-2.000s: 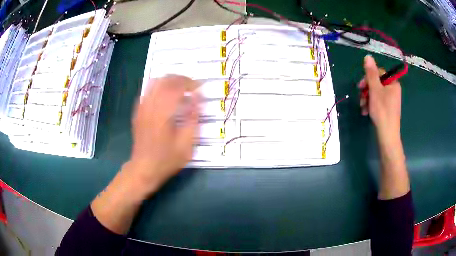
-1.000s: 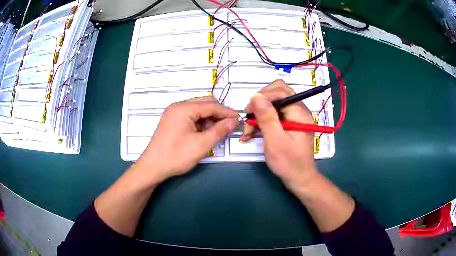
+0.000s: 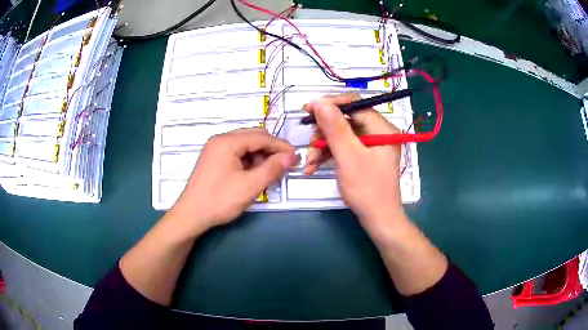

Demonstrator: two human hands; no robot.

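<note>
My left hand (image 3: 229, 174) is over the lower middle of the white blister tray (image 3: 222, 206), thumb and forefinger pinched on battery lead wires, with a tiny pale tip at the fingertips (image 3: 297, 158). My right hand (image 3: 361, 161) holds the black test probe (image 3: 380, 100) above the red test probe (image 3: 396, 139). The probe tips are spread apart, just right of my left fingertips, with no visible contact. Yellow tape strips (image 3: 266, 104) and thin wires mark the cells' ends. My hands hide part of the lower slots.
Stacked filled trays (image 3: 55, 116) stand at the left, wires hanging off their right edge. Probe cables with a blue band (image 3: 356, 83) cross the tray's top. A black cable (image 3: 161, 35) lies behind on the dark green mat (image 3: 503, 180). A red stool (image 3: 551, 287) is at lower right.
From two seconds ago, both hands have come together over the tray. Since one second ago, the probe tips have spread apart and moved off the lead tip at my left fingers.
</note>
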